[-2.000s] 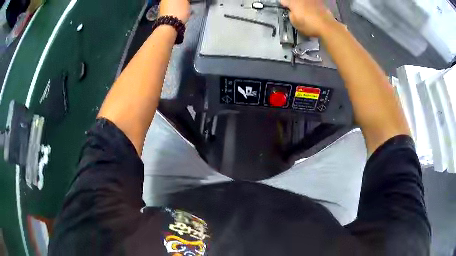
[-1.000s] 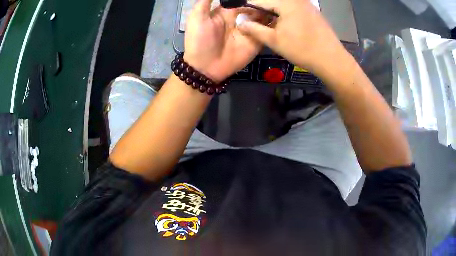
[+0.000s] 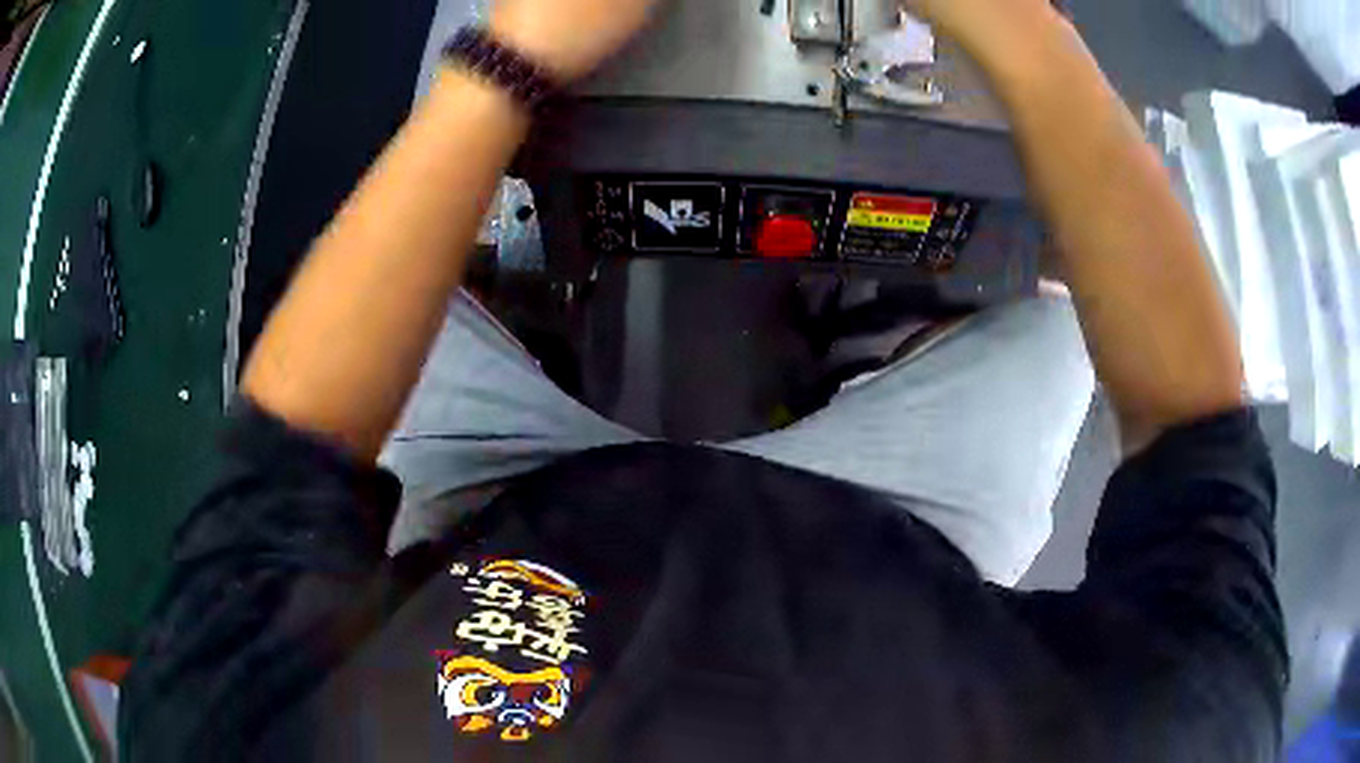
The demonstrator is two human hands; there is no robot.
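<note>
The bench machine (image 3: 746, 67) has a flat pale metal top and a dark front panel with a red button (image 3: 786, 234) and a yellow and red warning label (image 3: 891, 218). A silver toggle clamp (image 3: 892, 63) sits on its top near the upper edge of the picture. My left hand (image 3: 574, 30) is over the machine top at left, blurred, its fingers cut off by the upper edge. My right hand is above the clamp, nearly all cut off; only the wrist (image 3: 984, 18) shows. No black stemmed part can be seen.
A green bench (image 3: 149, 388) with white edge lines runs down the left, with dark stemmed parts (image 3: 108, 268) and clear strips (image 3: 63, 462) on it. White trays or sheets (image 3: 1268, 268) stand at right. An orange-red box (image 3: 99, 693) shows at lower left.
A second ago my hands were together before me with a black-ended part. They have since separated and moved up over the machine top; the clamp is in view again.
</note>
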